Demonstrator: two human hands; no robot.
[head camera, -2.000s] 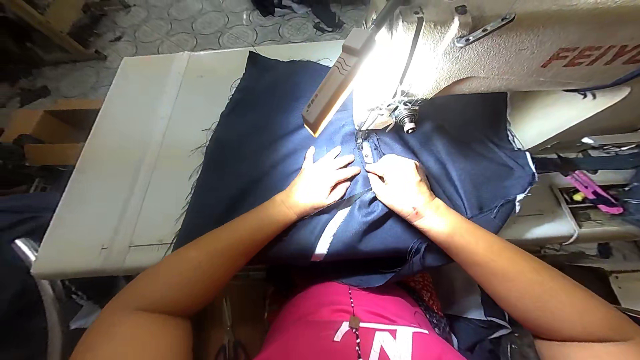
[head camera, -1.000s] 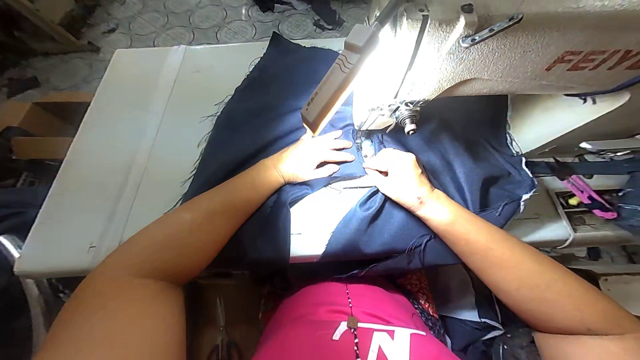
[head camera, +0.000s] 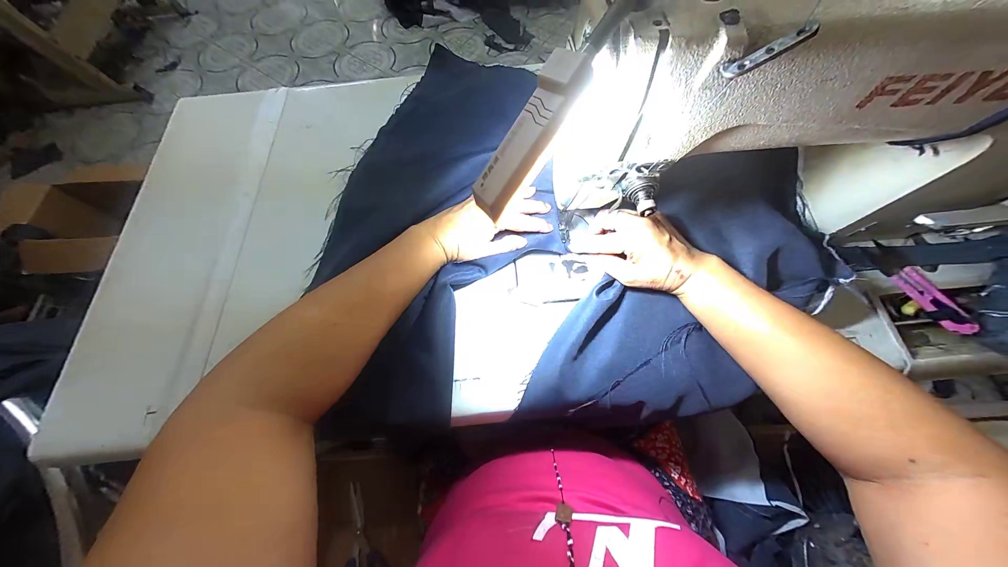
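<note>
Dark blue fabric (head camera: 441, 142) with frayed edges lies spread under the head of a sewing machine (head camera: 787, 94). My left hand (head camera: 492, 228) rests flat on the cloth left of the presser foot area, fingers apart, partly behind the lamp. Right of the needle area, my right hand (head camera: 642, 248) has its thumb and fingers drawn together on the fabric; whether they pinch it is hard to see. Between my hands, the cloth parts in a wide gap that shows the white table. Glare hides the needle.
A bar-shaped lamp (head camera: 524, 130) slants above my left hand. The white table (head camera: 181, 260) extends left. A cardboard box (head camera: 71, 213) stands beyond its left edge. A pink tool (head camera: 933, 299) lies in a tray at right. Scissors (head camera: 358, 528) are below the table edge.
The cloth between my hands has parted from a narrow slit into a wide gap. My right hand has shifted from near the middle of the seam to the right.
</note>
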